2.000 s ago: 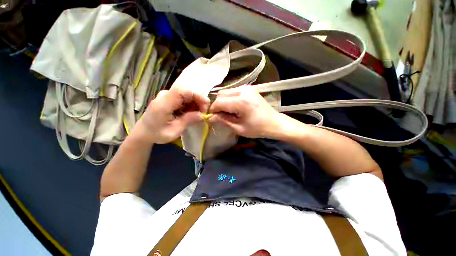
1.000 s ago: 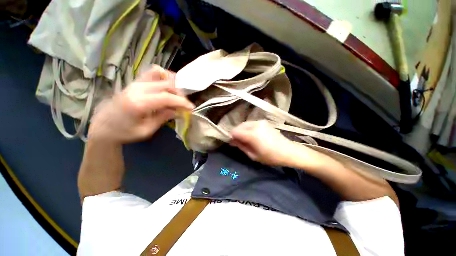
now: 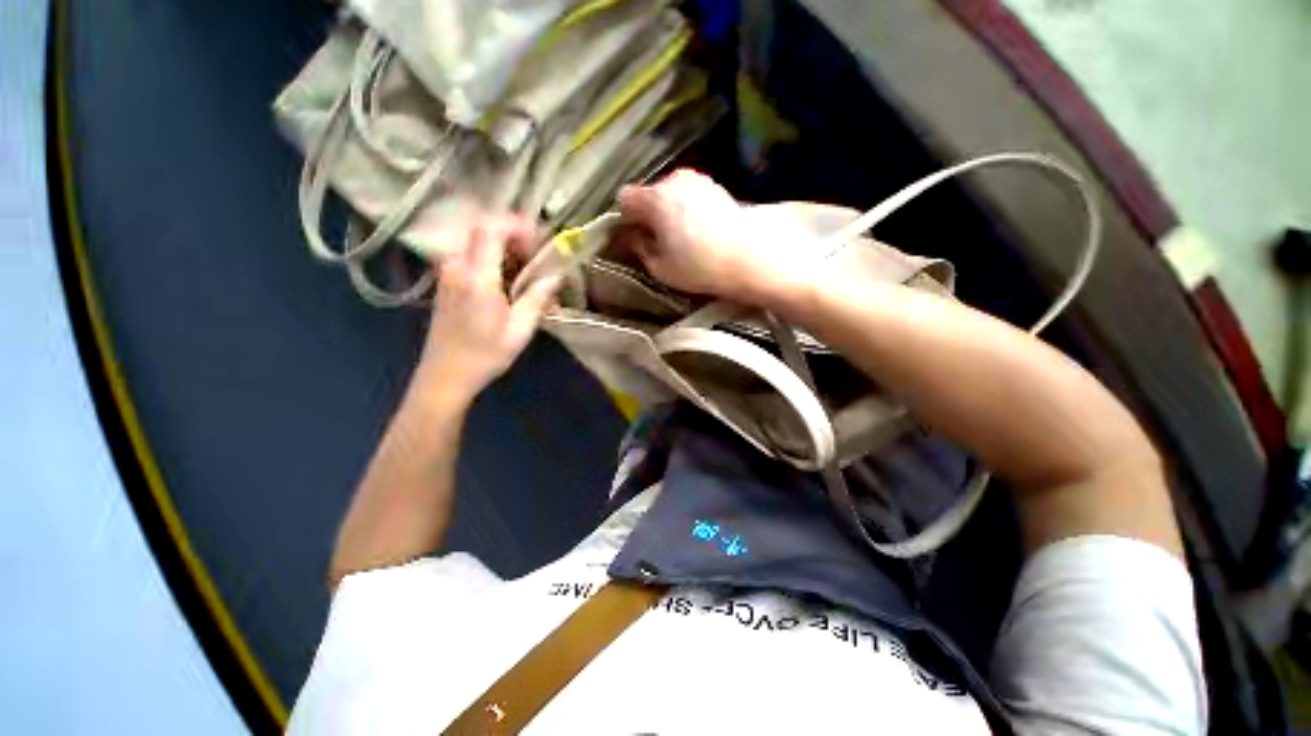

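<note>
A beige handbag (image 3: 633, 352) with its mouth open lies on my aproned lap, with long thin handles (image 3: 1086, 237) looping out to the right. My left hand (image 3: 489, 295) holds the bag's left end, thumb and fingers on the top edge; it is slightly blurred. My right hand (image 3: 687, 230) pinches the same edge from the far side, with its fingertips partly hidden. A yellow binding tip (image 3: 571, 242) shows between the two hands. More yellow binding shows low on the bag's near side.
A pile of beige bags (image 3: 417, 173) with yellow edges and straps lies just beyond my left hand. A red-edged pale bench (image 3: 1165, 144) curves along the right, with a black hammer head (image 3: 1293, 255) at the frame's edge. A dark yellow-edged surface (image 3: 216, 360) is at left.
The view has swung, so the pile and bench appear further right. My right hand has moved from the bag's near edge to its left end, beside my left hand. The bag's mouth has turned.
</note>
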